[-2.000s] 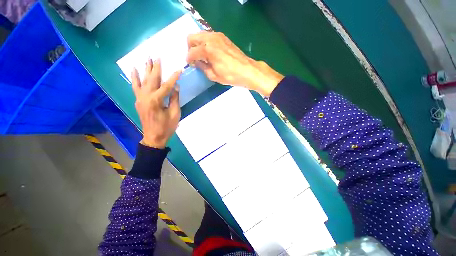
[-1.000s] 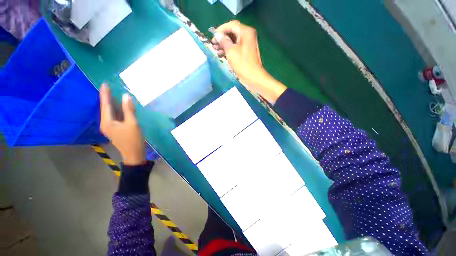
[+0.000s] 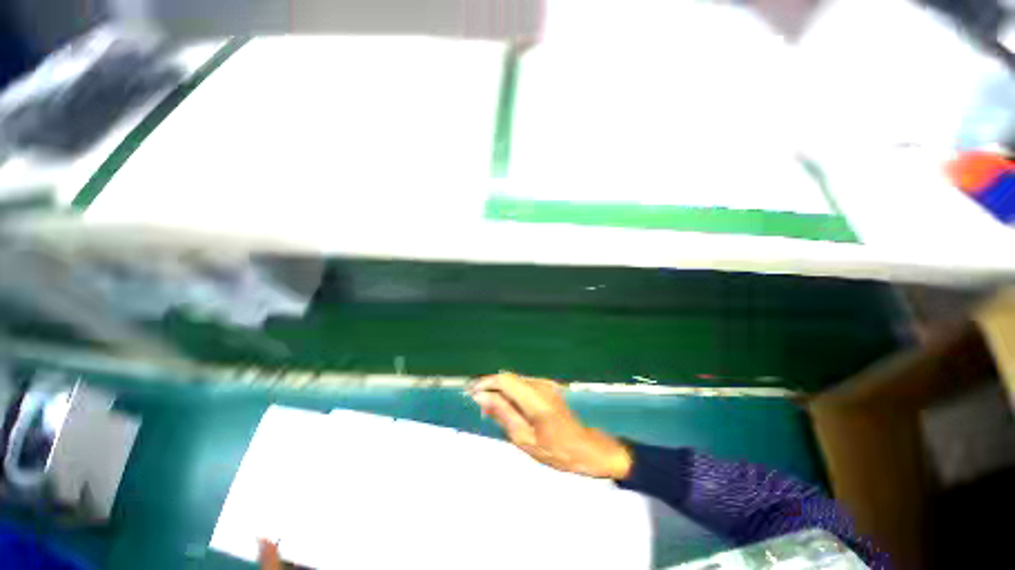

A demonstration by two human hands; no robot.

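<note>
A row of closed white retail boxes lies on the teal bench as one long, overexposed block. My right hand is over the row's far edge, its fingers curled; blur hides whether it grips anything. Of my left hand, only a finger shows at the row's near left, and the bottom edge of the picture cuts off the rest.
A white shelf with green borders is above the dark green conveyor belt. An open brown carton stands at right. Open white-grey box parts are at left. An orange-and-blue object sits on the shelf at right.
The view has swung up and right, bringing the shelf and carton in. The separate box at the row's end now appears joined to the row. My left hand is mostly out of view.
</note>
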